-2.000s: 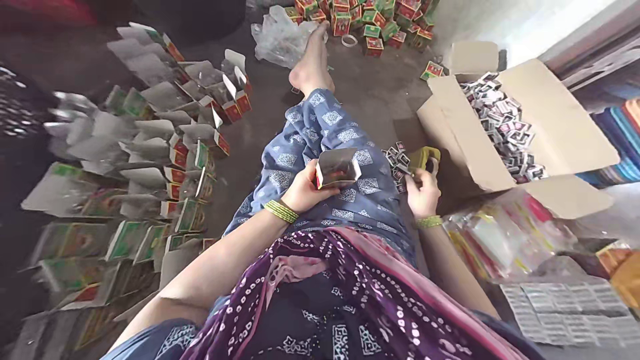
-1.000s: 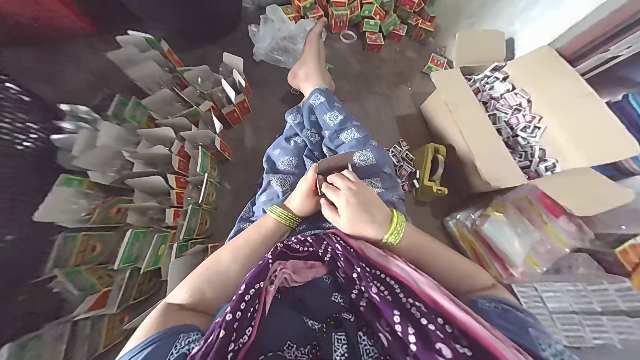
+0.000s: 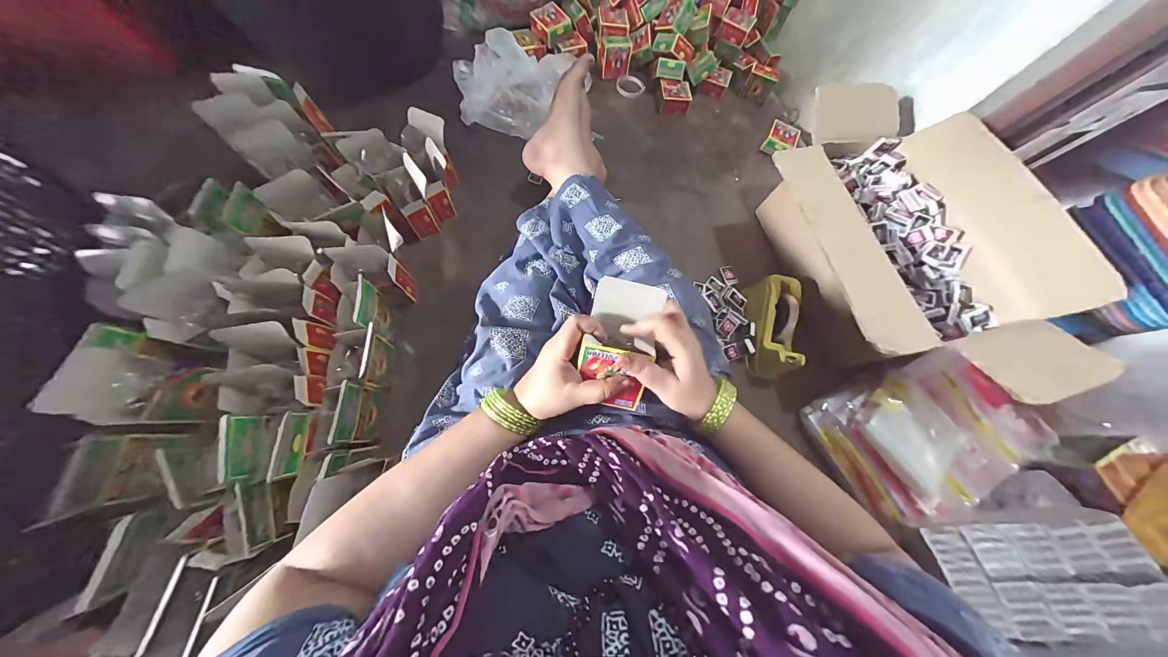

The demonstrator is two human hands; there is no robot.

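My left hand (image 3: 564, 372) grips the left side of a small red and green printed cardboard box (image 3: 602, 362) above my lap. My right hand (image 3: 673, 365) holds the same box from the right, fingers across its upper edge. The box's grey-white flap (image 3: 630, 301) stands raised on the far side; what is inside cannot be seen. Right of my leg, small dark and white packets (image 3: 727, 310) lie in a loose pile on the floor, beside a yellow-green tape dispenser (image 3: 776, 327).
Many open-flapped small boxes (image 3: 315, 360) stand in rows at left. Closed boxes (image 3: 675, 96) are heaped ahead, near a clear plastic bag (image 3: 511, 84) and a tape roll (image 3: 630, 86). A large carton (image 3: 821, 255) of small packets stands at right, with plastic-wrapped bundles (image 3: 922, 438) nearer.
My right hand has come from beside the tape dispenser to the box. The box has been turned so that its printed face shows, with both hands around it.
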